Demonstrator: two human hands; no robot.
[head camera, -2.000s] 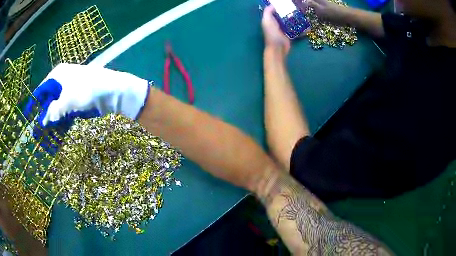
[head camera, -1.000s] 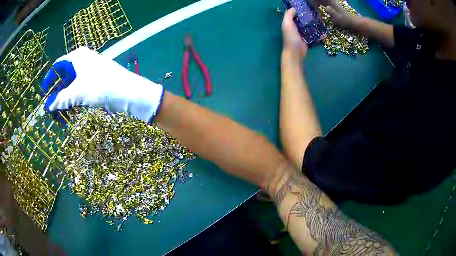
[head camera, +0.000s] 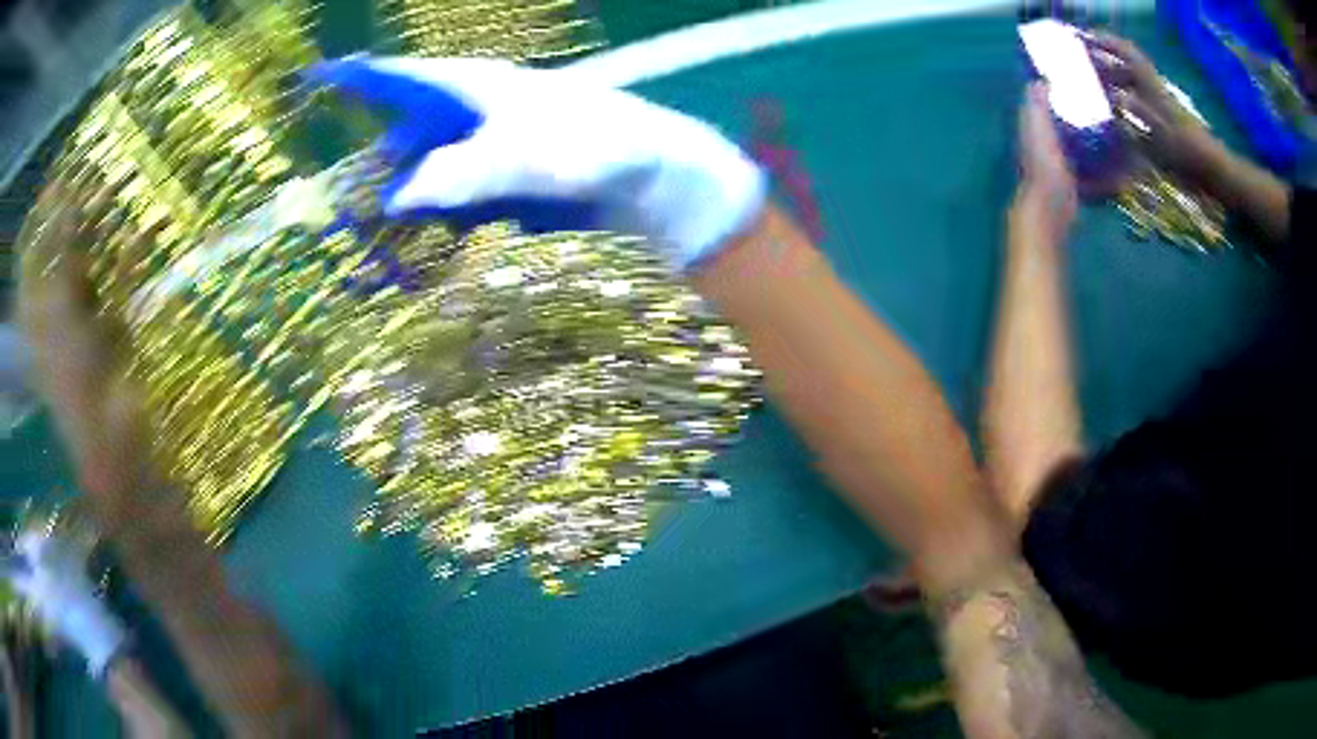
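The picture is motion-blurred. My right hand (head camera: 527, 152), in a white glove with blue palm and fingers, is at the upper right edge of a gold grid frame (head camera: 217, 347) and appears closed on it. My bare left arm comes up from the bottom left. My left hand (head camera: 65, 238) is a blur at the frame's left side, and its fingers cannot be made out. A wide heap of small gold and silvery parts (head camera: 535, 397) lies on the green bench below and right of my glove.
Another gold grid (head camera: 484, 26) lies at the top behind my glove. Red-handled cutters (head camera: 787, 166) lie right of the glove. At right, a person in black holds a phone (head camera: 1066, 72) beside a smaller heap (head camera: 1170, 210). A white-gloved hand (head camera: 65, 599) shows at lower left.
The whole view has shifted, so the heap, frame and glove sit further right in the picture. My left arm now shows more at the left, and a white-gloved hand has appeared at lower left.
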